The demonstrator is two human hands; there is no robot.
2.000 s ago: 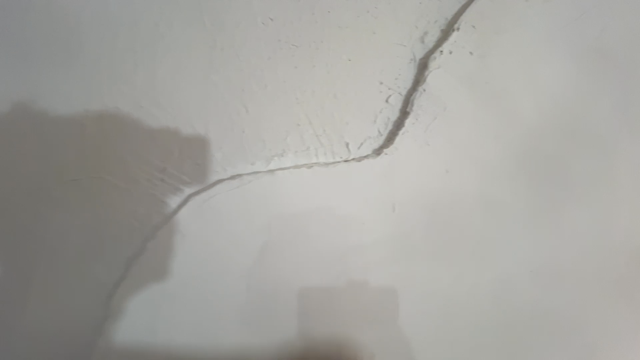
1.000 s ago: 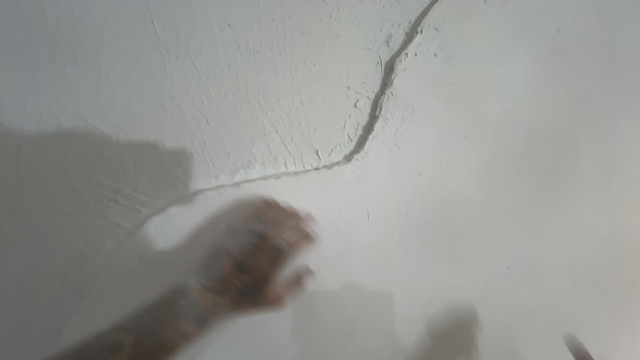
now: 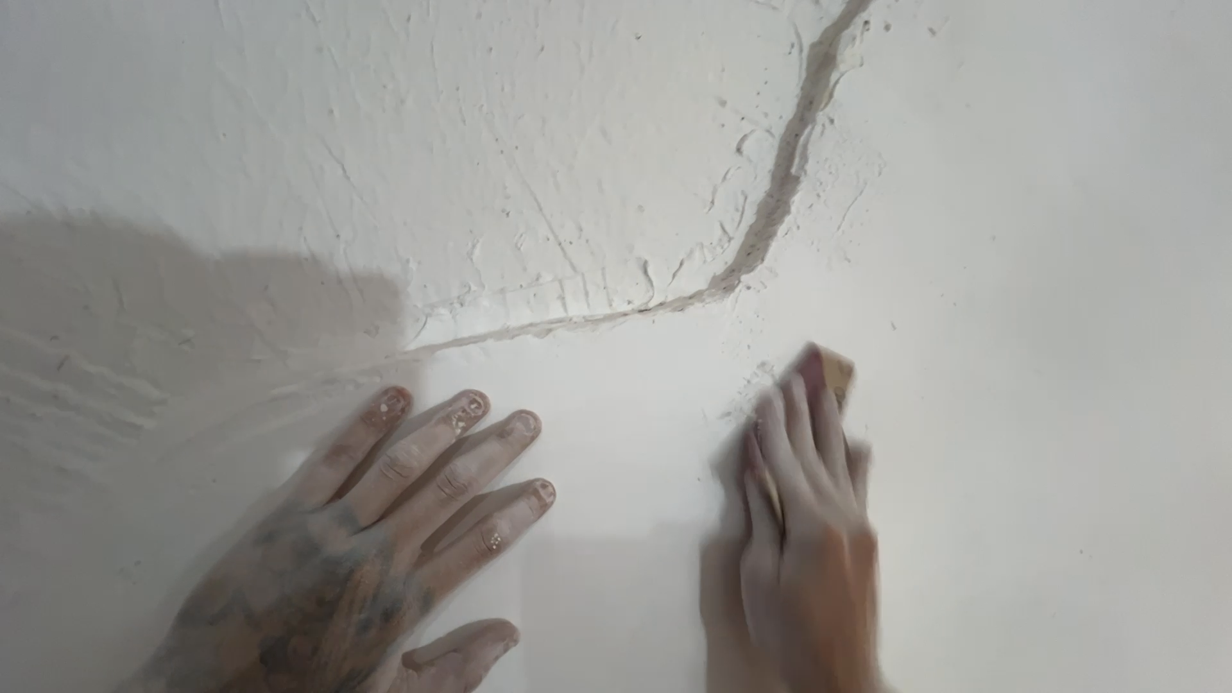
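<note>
My left hand [image 3: 356, 539] lies flat with spread fingers on a white plastered surface [image 3: 1039, 289], its fingertips a little below the crack. White dust coats the fingers. Over on the right, my right hand [image 3: 808, 510] grips a small block [image 3: 830, 371], likely a sanding block or sponge, and presses it on the surface. The block's tan end and a dark reddish face show past the fingertips; the rest is hidden under the hand. A grey crack or groove [image 3: 789, 164] runs down from the top right, bends, and thins toward the left.
Rough ridges and trowel-like marks cover the plaster [image 3: 500, 144] above the crack. The surface at right looks smoother, with small specks. Shadows fall at the left and beneath both hands. Loose crumbs or dust [image 3: 756, 385] show beside the block.
Two seconds ago no hand was clearly in view. My left hand, blurred in motion a second ago, now rests on the surface. My right hand has come in from below with the block.
</note>
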